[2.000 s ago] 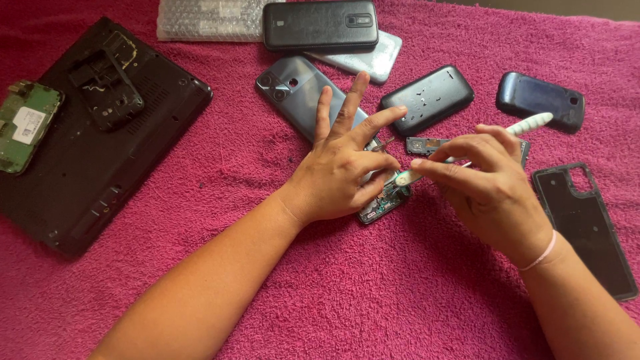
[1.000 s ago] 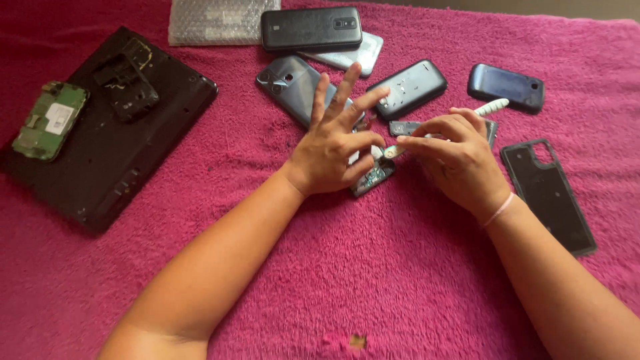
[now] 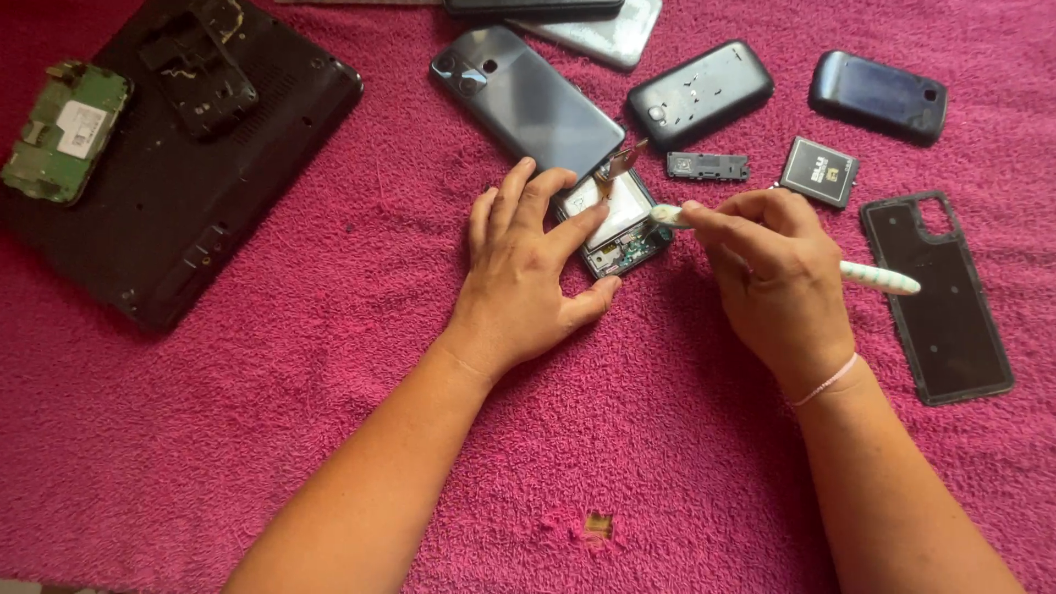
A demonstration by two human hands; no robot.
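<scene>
An opened smartphone (image 3: 627, 216) lies on the pink towel, its silver battery and green circuit board bare and a small flex piece (image 3: 624, 160) standing up at its top. My left hand (image 3: 528, 256) steadies it, forefinger on the battery and thumb at the lower edge. Between the fingers of my right hand (image 3: 775, 272) is a white and green striped toothbrush (image 3: 879, 278); its head end touches or hovers at the phone's right edge, and its bristles cannot be made out. A dark smartphone (image 3: 536, 99) lies just above my left hand.
A black laptop base (image 3: 247, 190) at left carries a green circuit board (image 3: 62, 136) and a black plastic frame (image 3: 198, 70). Around the right hand lie a phone battery (image 3: 818, 172), a black bracket (image 3: 707, 167), a back cover (image 3: 940, 305), a black phone shell with screws (image 3: 701, 92) and a dark blue one (image 3: 879, 95).
My left hand's fingers, raised and spread before, have come down onto the opened phone. My right hand has drawn back to the right with the toothbrush, showing more of the phone.
</scene>
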